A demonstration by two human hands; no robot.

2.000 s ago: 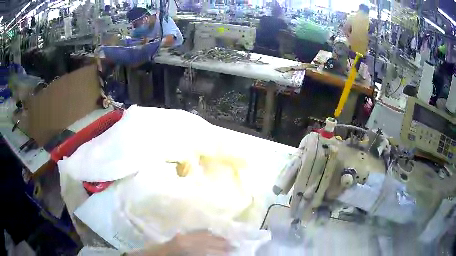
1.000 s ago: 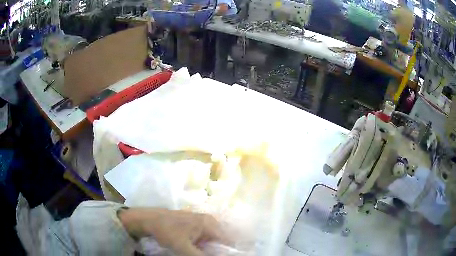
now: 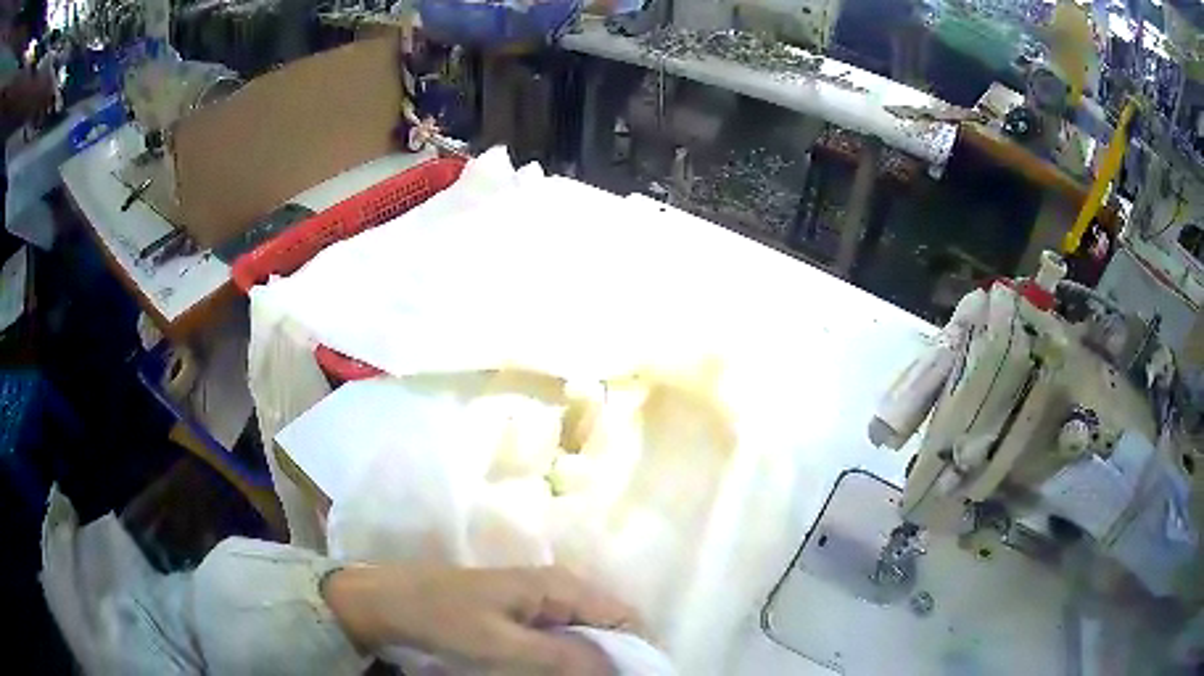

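Note:
A large overexposed white garment piece (image 3: 396, 297) covers the left of the sewing table, with a yellowish cream layer (image 3: 680, 429) on it. My left hand (image 3: 482, 614) comes in from the lower left in a pale sleeve, fingers on a fold of white cloth at the bottom edge; the fingertips are partly hidden by it. The sewing machine (image 3: 997, 396) stands at the right, its presser foot and needle (image 3: 901, 555) above the needle plate (image 3: 845, 581), with no cloth seen under them. My right hand is not in view.
A red perforated basket (image 3: 350, 225) lies partly under the cloth at the left table edge. A brown cardboard sheet (image 3: 291, 139) stands beyond it on another table. A yellow strap (image 3: 1103, 178) rises above the machine head. Another worktable (image 3: 792, 79) stands at the back.
The view has swung left and down since two seconds ago, showing more sleeve and the needle plate. Since one second ago, my left hand has moved slightly, and a white fold now shows at its fingers.

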